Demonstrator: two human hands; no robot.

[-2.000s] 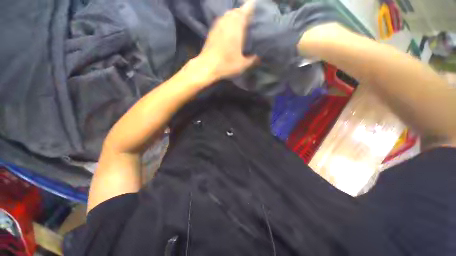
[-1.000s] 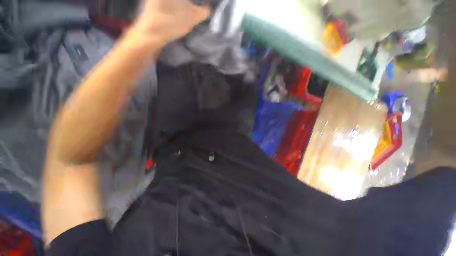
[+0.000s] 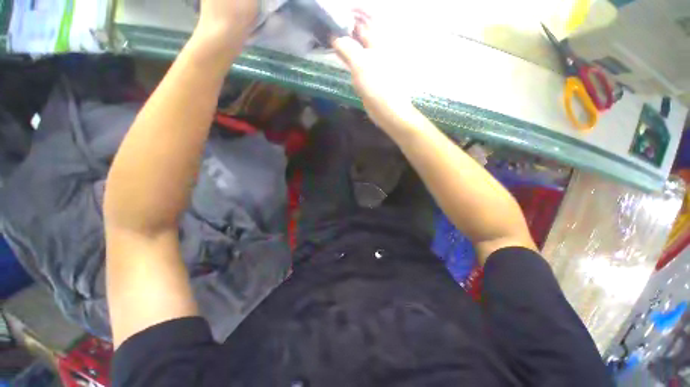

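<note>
A piece of grey cloth [image 3: 291, 29] lies on the pale table at the top edge of the view, between my hands. My left hand [image 3: 229, 13] is at its left side, cut off by the top edge, so its fingers are hidden. My right hand [image 3: 367, 57] is at the cloth's right side with thumb and fingers on the dark part; glare washes out some of it. Scissors [image 3: 579, 79] with one orange-yellow and one red loop lie on the table at the right.
The table has a green front edge [image 3: 469, 125]. A white and green packet [image 3: 57, 26] lies at its left. Grey garments [image 3: 234, 204] are heaped left of my lap. A shiny pale wooden surface [image 3: 605, 242], red and blue crates are at the lower right.
The view has turned to the table. Both hands have moved the grey cloth from over the heap and lap to the table. The right hand has come back into view.
</note>
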